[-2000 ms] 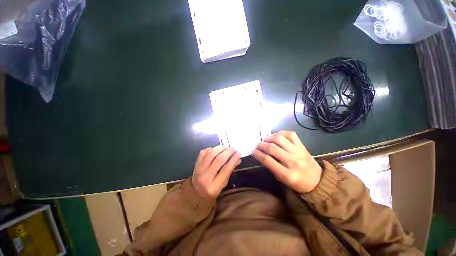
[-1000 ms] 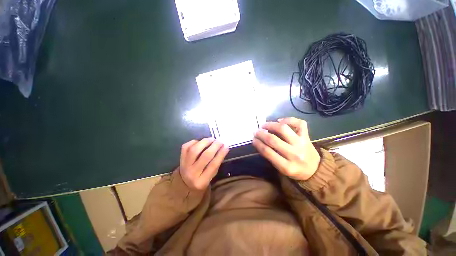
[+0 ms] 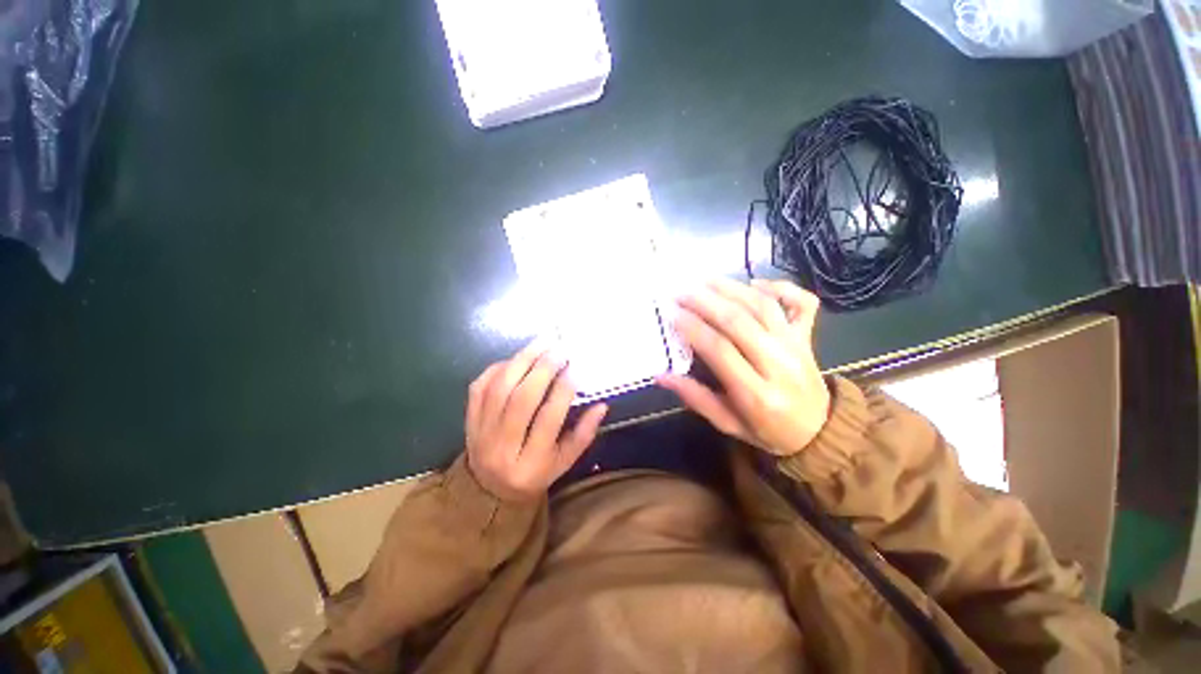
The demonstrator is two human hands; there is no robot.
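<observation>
A white cover plate (image 3: 599,283) lies flat on the green tabletop in front of me, overexposed by glare. A thin dark line of sealing gasket (image 3: 619,390) shows along its near edge and lower right side. My left hand (image 3: 520,419) rests its fingertips on the plate's near left corner, thumb apart. My right hand (image 3: 753,362) has its fingers on the plate's right edge and its thumb at the near right corner. The bundle of black seals (image 3: 859,279) lies coiled to the right. A stack of covers (image 3: 527,59) stands farther back.
A clear plastic bin (image 3: 1040,29) with pale rings is at the far right, beside a tall stack of sheets (image 3: 1133,165). A plastic bag (image 3: 53,119) lies far left. An open carton (image 3: 1064,421) is at the right by my lap. The table's front edge (image 3: 264,508) curves before me.
The view has shifted. My right-hand fingers have moved up along the plate's right edge, and my left thumb has spread away from the fingers. The dark line at the near edge now shows more.
</observation>
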